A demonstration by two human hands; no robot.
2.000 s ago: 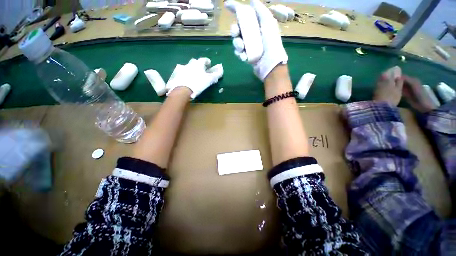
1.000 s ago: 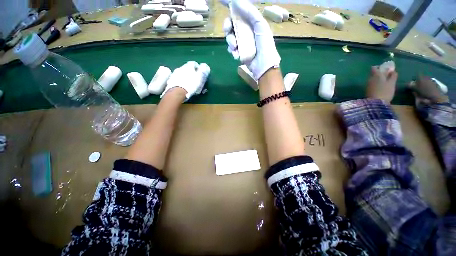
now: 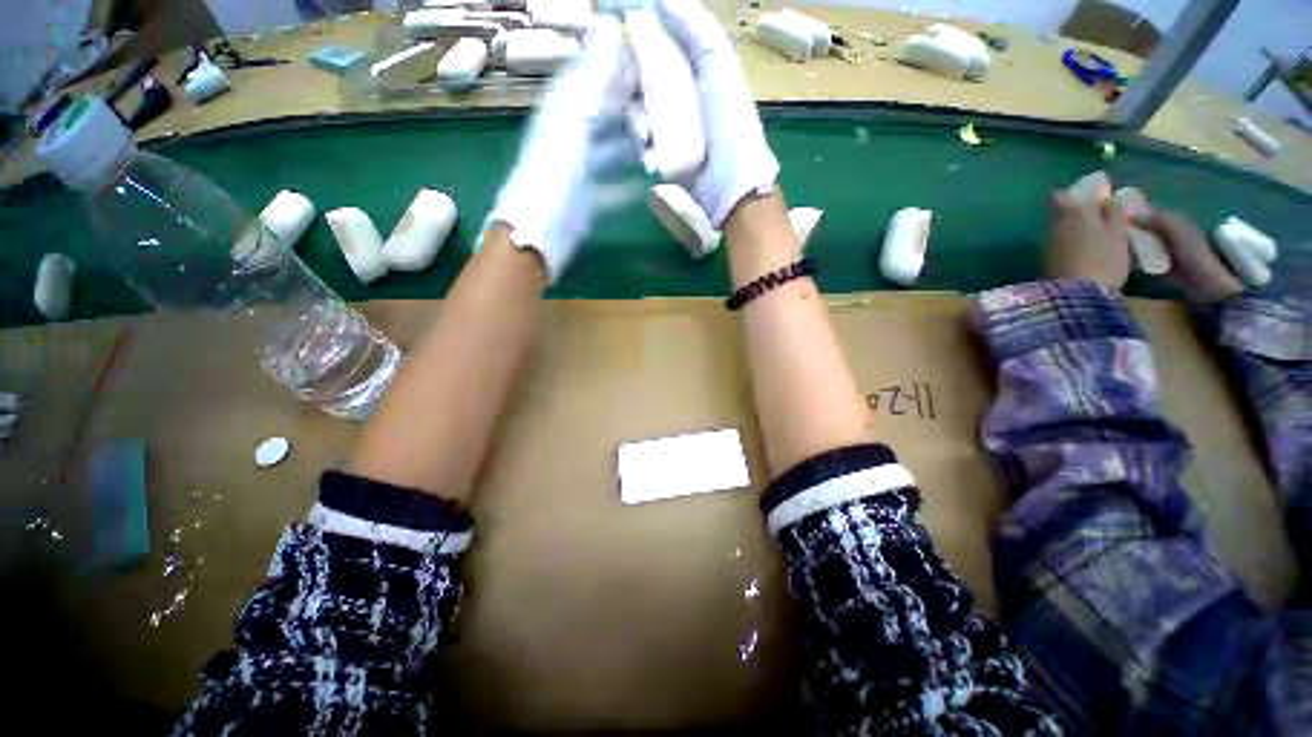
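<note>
My right hand (image 3: pixel 724 127), in a white glove, holds an off-white oblong unit (image 3: pixel 666 104) upright above the green conveyor belt (image 3: pixel 806 151). My left hand (image 3: pixel 558 159), also gloved and blurred, is raised close to the left side of that unit. Its fingers are partly hidden and I cannot tell whether it touches or holds anything. More units lie on the belt: two (image 3: pixel 420 231) left of my left wrist, one (image 3: pixel 685 219) beside my right wrist, and one (image 3: pixel 907 245) farther right. A white card (image 3: pixel 684 467) lies flat on the cardboard between my forearms.
A clear water bottle (image 3: pixel 238 274) leans at the left. A white disc (image 3: pixel 271 452) and a teal block (image 3: pixel 118 503) lie on the cardboard (image 3: pixel 576 605). Another person's hands (image 3: pixel 1101 238) handle units at the right. A clear tray of units (image 3: pixel 504 58) stands on the far bench.
My left hand has risen from the belt towards the unit in my right hand. Belt units have shifted left. The teal block, covered by a blurred pale object two seconds ago, now shows.
</note>
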